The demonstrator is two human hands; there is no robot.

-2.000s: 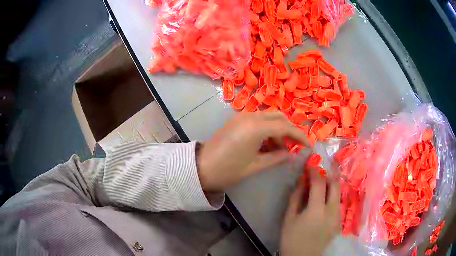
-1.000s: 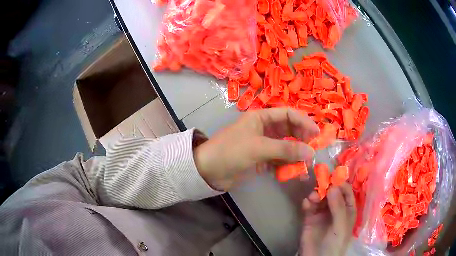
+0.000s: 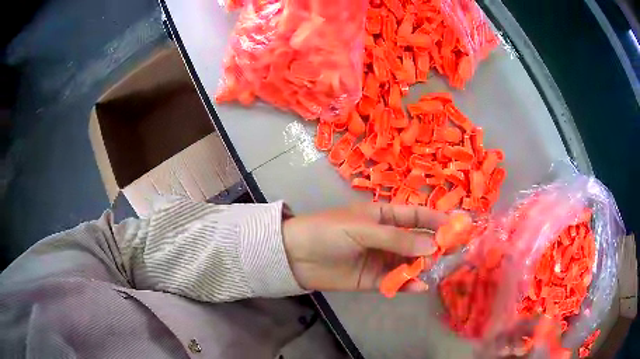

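Observation:
My left hand (image 3: 361, 245) holds orange plastic parts (image 3: 454, 233) between thumb and fingertips, with another part (image 3: 401, 278) low in the fingers. A loose pile of the same parts (image 3: 421, 151) lies on the grey tabletop beyond the hand. An open clear bag (image 3: 605, 210) with a mass of orange parts (image 3: 561, 270) stands at the right, its near side blurred. A blurred group of orange parts (image 3: 549, 338) shows at its lower edge. My right hand cannot be made out.
A large clear bag of orange parts (image 3: 295, 59) lies at the table's upper left. An open cardboard carton (image 3: 151, 126) stands on the floor at left. Brown cardboard (image 3: 627, 273) shows at the right edge. A dark green surface (image 3: 603, 105) lies beyond the table.
My right hand, seen earlier with parts at its fingertips, is no longer visible. My left hand has moved slightly down, still holding parts. The open bag's near side has shifted left and blurred.

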